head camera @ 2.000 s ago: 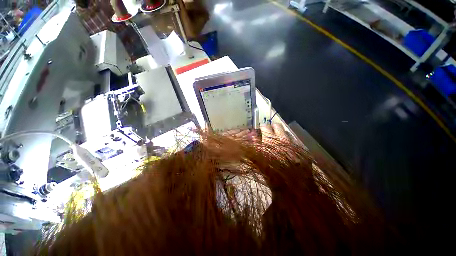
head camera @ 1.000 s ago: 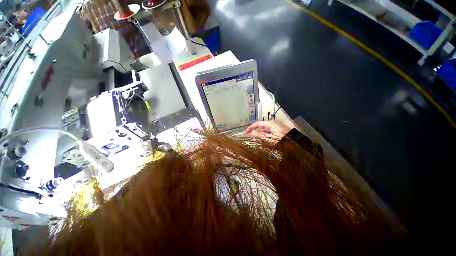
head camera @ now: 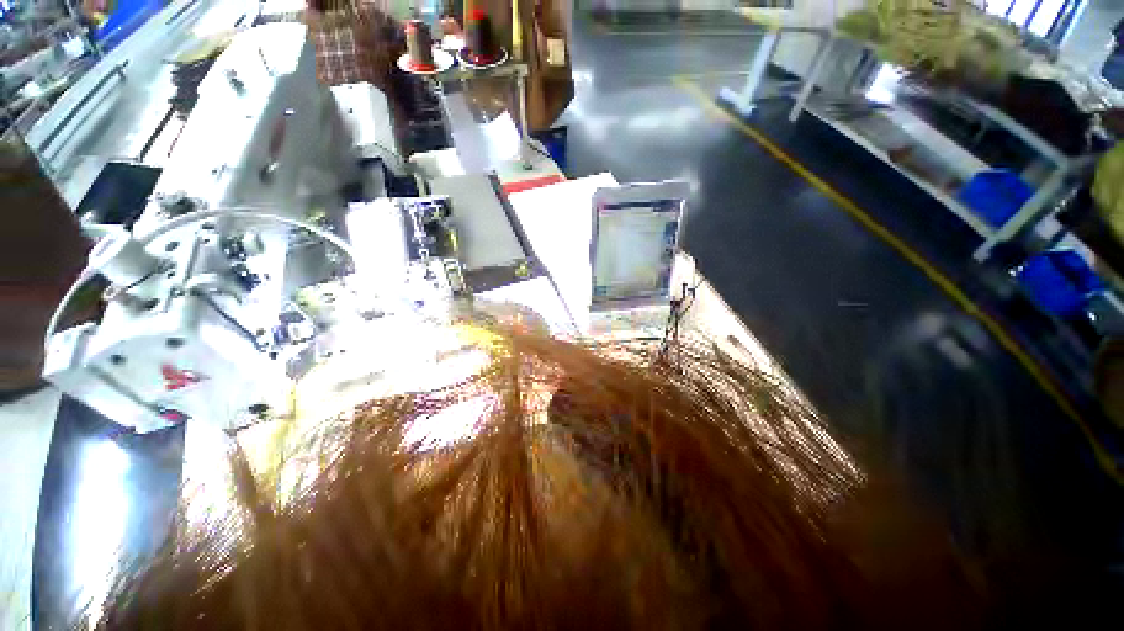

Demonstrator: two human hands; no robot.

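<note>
The white-grey sewing machine head (head camera: 173,358) with a red logo stands at the left. Its needle area (head camera: 290,327) is brightly lit and partly washed out. The touchscreen panel (head camera: 636,247) stands upright right of the machine with its screen lit. A yellow strip (head camera: 481,333) shows at the bed edge, partly behind hair. Reddish-brown hair covers the lower middle. A skin-toned patch beside a dark patch shows through it, possibly my right hand (head camera: 537,401) and sleeve; its grip is hidden. My left hand is not visible.
Thread cones (head camera: 480,37) stand on a stand behind the machine. Black cables (head camera: 674,323) hang by the touchscreen. A large brown object (head camera: 31,271) is at the left edge. A white rack (head camera: 887,142) with blue bins (head camera: 996,195) stands across the aisle at the right.
The view has swung up and to the left, showing more of the machine head. The hand at the touchscreen's lower edge has left it. The white lamp wand no longer shows clearly.
</note>
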